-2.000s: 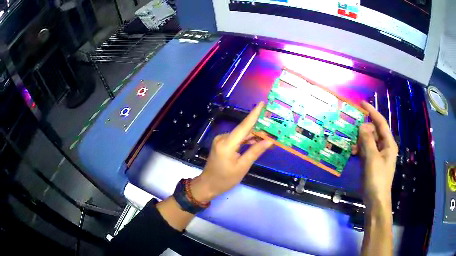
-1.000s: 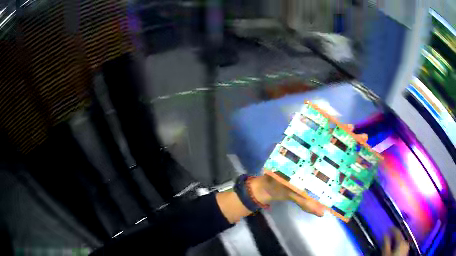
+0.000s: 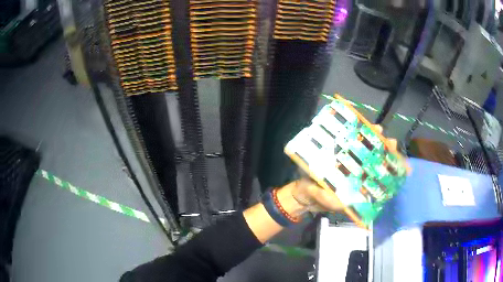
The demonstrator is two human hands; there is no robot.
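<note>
A green PCB panel [image 3: 350, 157] with orange-tan edge strips is held up right of the centre, tilted, its left part pale with glare. My left hand [image 3: 319, 194] holds it from beneath and behind; fingertips show at its upper right edge. A dark band and a red beaded bracelet are on the wrist, below a black sleeve. My right hand is not in view.
Black magazine racks [image 3: 220, 41] filled with orange-edged boards in their upper parts stand ahead and left. The AOI machine's blue top [image 3: 419, 193] and lit bay [image 3: 485, 259] are at lower right. A white keyboard drawer [image 3: 333, 250] is below the panel. Green-white tape [image 3: 94, 196] crosses the floor.
The view has swung left from the machine to the racks. My left hand still holds the panel, now away from the lit bay. My right hand let go of it and has left the picture.
</note>
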